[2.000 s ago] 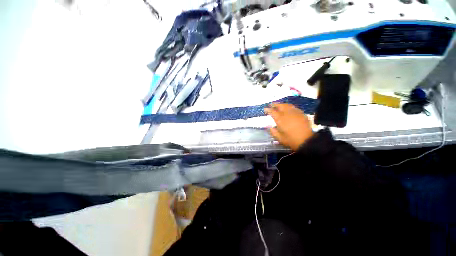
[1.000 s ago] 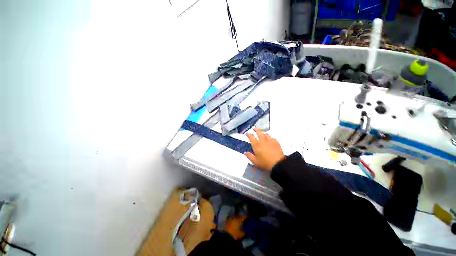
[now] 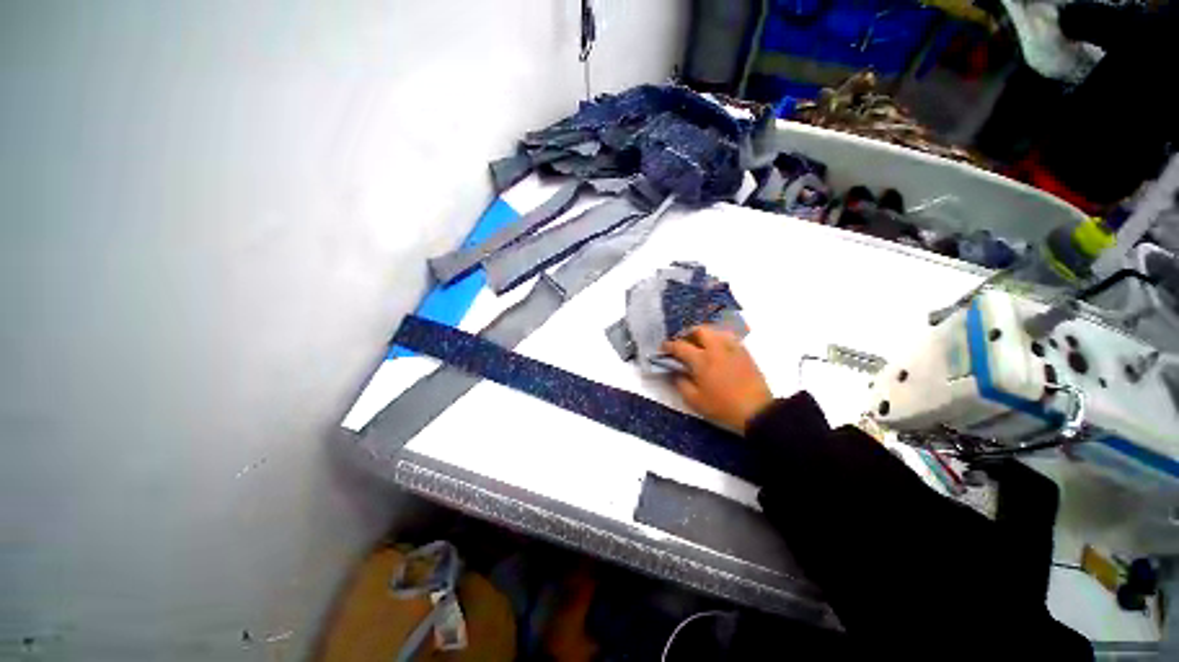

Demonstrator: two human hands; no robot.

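My right hand (image 3: 719,378) reaches over the white table, its fingers closed on the near edge of a bunch of small grey and navy fabric pieces (image 3: 688,300). A long speckled navy strip (image 3: 556,385) lies slantwise across the table and passes under my right sleeve. A shorter grey strip (image 3: 705,511) lies near the front edge, partly under the sleeve. My left hand (image 3: 570,623) is a dim, blurred patch below the table edge; its fingers and anything in them cannot be made out.
Grey strips (image 3: 559,243) lie at the left, below a heap of navy and grey pieces (image 3: 692,149). The sewing machine head (image 3: 989,356) stands right. A yellow block (image 3: 1102,566) lies at lower right. Cardboard (image 3: 369,608) is below the table, and a white-rimmed bin (image 3: 957,175) is behind.
The view has swung left from the machine. My right hand has moved from the navy strip to the small pieces, which are now bunched together. The grey-backed fabric seen at lower left is gone from view.
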